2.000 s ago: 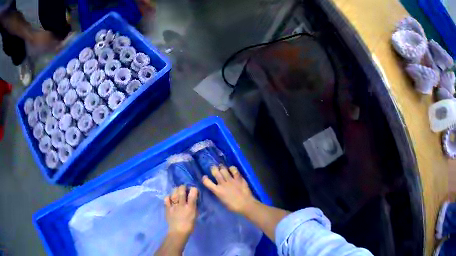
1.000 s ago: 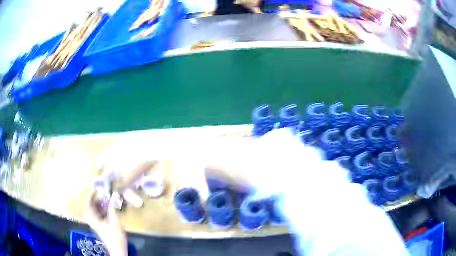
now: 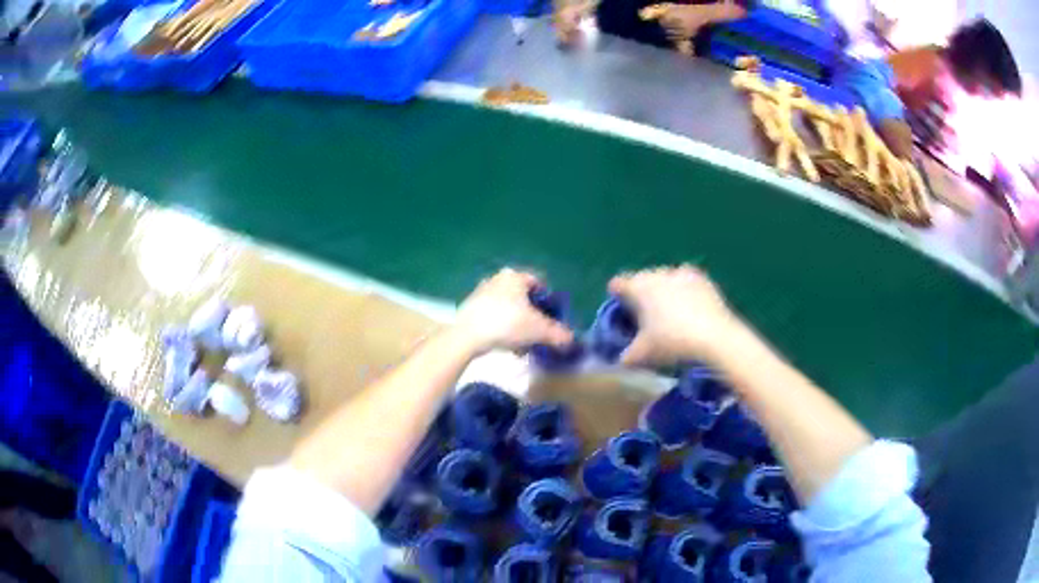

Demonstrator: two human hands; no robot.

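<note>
My left hand [image 3: 509,310] is closed round a dark blue tube [image 3: 554,342] above the far edge of the tan bench. My right hand [image 3: 672,315] is closed round another blue tube [image 3: 613,328] just to the right of it. The two tubes are side by side with a narrow gap. Rows of upright blue tubes [image 3: 545,507] with open mouths stand on the bench below my hands. A loose heap of pale trim rings [image 3: 243,330] lies on the bench to the left.
A green conveyor belt [image 3: 376,182] runs behind the bench [image 3: 325,319]. Across it are blue crates [image 3: 342,51], tan parts [image 3: 837,142] and other people's arms. A crate of pale rings [image 3: 137,490] sits below the bench at lower left.
The view has gone from the floor tray to the bench, then swung right. My hands have moved from the rings and front tubes to two tubes near the belt and now grip them.
</note>
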